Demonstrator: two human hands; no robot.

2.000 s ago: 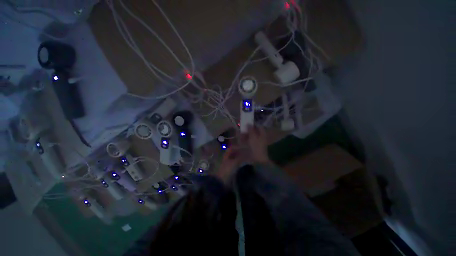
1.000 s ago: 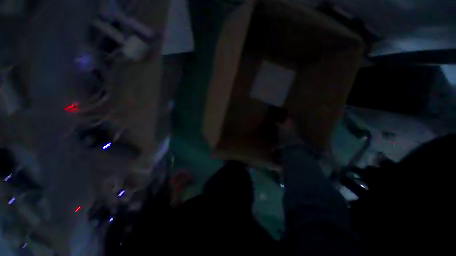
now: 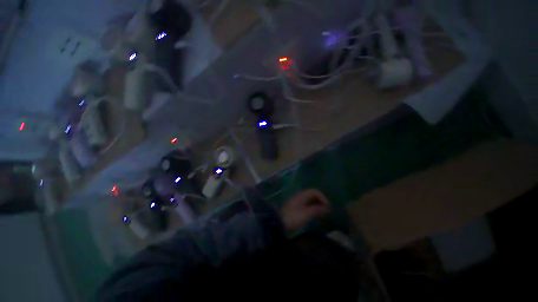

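Observation:
Handheld fans lie on the cardboard-covered shelf, several with blue lights. A dark fan [image 3: 268, 138] lies nearest the shelf's front edge, its head toward the back. A white fan [image 3: 213, 181] lies left of it, beside dark and lilac ones. My left hand [image 3: 304, 209] is just in front of the shelf edge, blurred, with its fingers curled; I cannot tell if it holds anything. A small pale blurred shape shows just right of it and below. My right hand is not in view.
An open brown carton [image 3: 436, 200] with a pale sheet [image 3: 466, 243] inside stands at the lower right. White cables and a white fan head [image 3: 395, 72] lie at the upper right of the shelf. Green floor [image 3: 377, 159] shows between shelf and carton.
The view has swung from the carton back to the shelf. The hand that was inside the carton is no longer seen. My left hand now shows in front of the shelf edge.

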